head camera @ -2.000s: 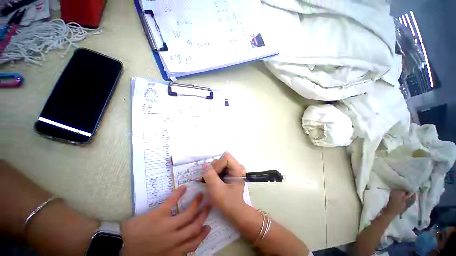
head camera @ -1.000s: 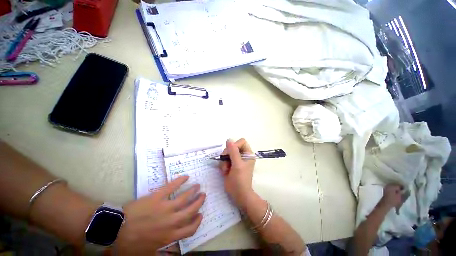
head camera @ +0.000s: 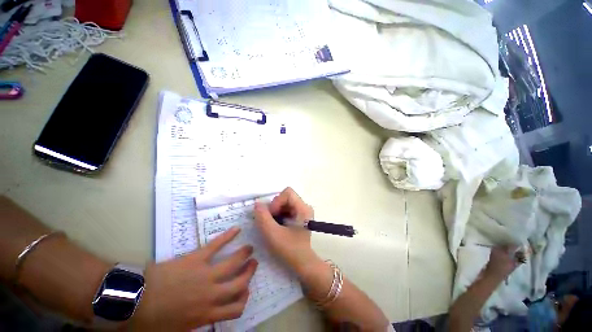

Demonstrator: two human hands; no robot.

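My right hand [head camera: 285,227] is closed around a black gel pen [head camera: 331,228] over a small ruled form pad [head camera: 224,217]; the fingers hide the pen's tip. My left hand [head camera: 201,282] lies flat across the pad's lower left with fingers apart, holding nothing. The pad shows handwriting and its top sheet is folded back. It lies on printed record sheets [head camera: 178,188] held by a black wire clip [head camera: 237,113].
A second clipboard [head camera: 266,45] with sheets lies beyond. A smartphone [head camera: 94,113], white cord [head camera: 55,42], a red box [head camera: 104,13] and a pink and blue tool [head camera: 11,91] are left. White garments [head camera: 422,71] heap at right; a masked person's hand [head camera: 503,262] touches them.
The whole view has shifted, so the table things appear farther left. My right hand has moved slightly left and down over the pad, and the pen's rear end now tilts lower.
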